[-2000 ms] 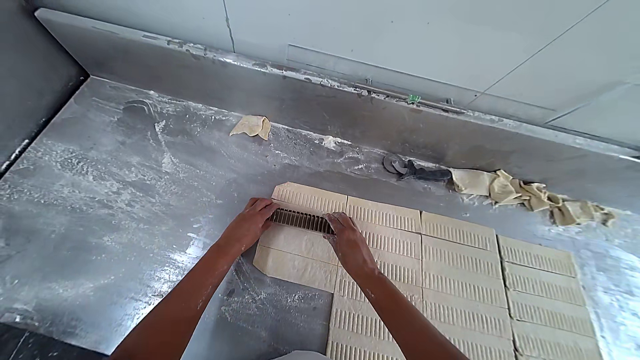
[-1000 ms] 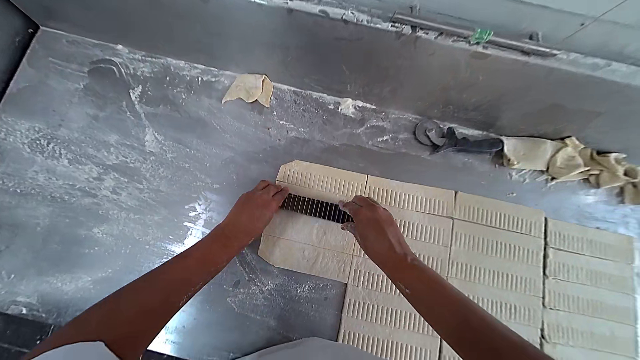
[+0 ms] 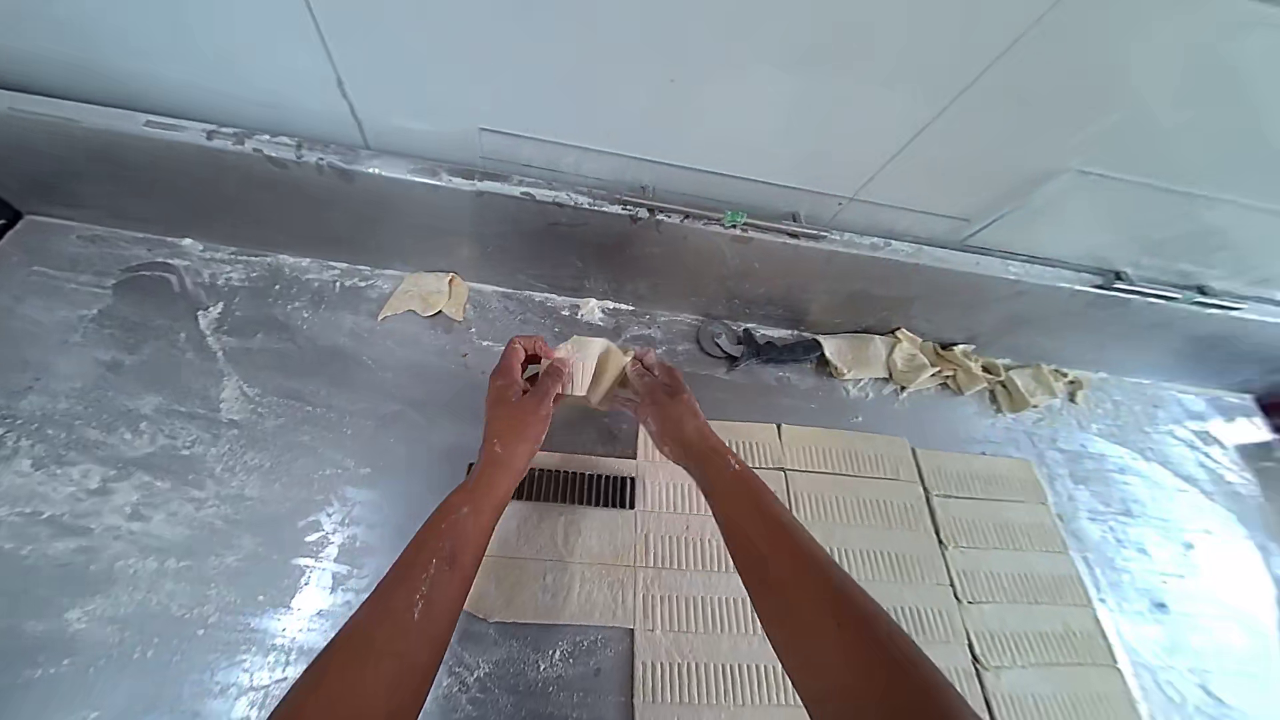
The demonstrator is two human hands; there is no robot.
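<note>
A slit piece of dough (image 3: 590,368) is lifted above the table, bent between both hands. My left hand (image 3: 522,395) pinches its left end, and my right hand (image 3: 665,400) has hold of the right end. Below them the dark multi-blade slit cutter (image 3: 575,488) lies on the uncut part of a dough sheet (image 3: 560,590), partly behind my left wrist. To the right, dough rectangles with rows of parallel slits (image 3: 860,505) lie in columns, some hidden by my right forearm.
By the steel backsplash (image 3: 560,240) lie a dough scrap (image 3: 425,295), a wheel cutter with a dark handle (image 3: 760,347) and a row of crumpled dough scraps (image 3: 940,365). Flour is scattered over the metal table (image 3: 200,480). A thin rod with a green piece (image 3: 735,218) rests on the ledge.
Both hands have let go of the slit cutter, which they held on the dough. They have moved toward the backsplash and lifted the slit top piece off the sheet.
</note>
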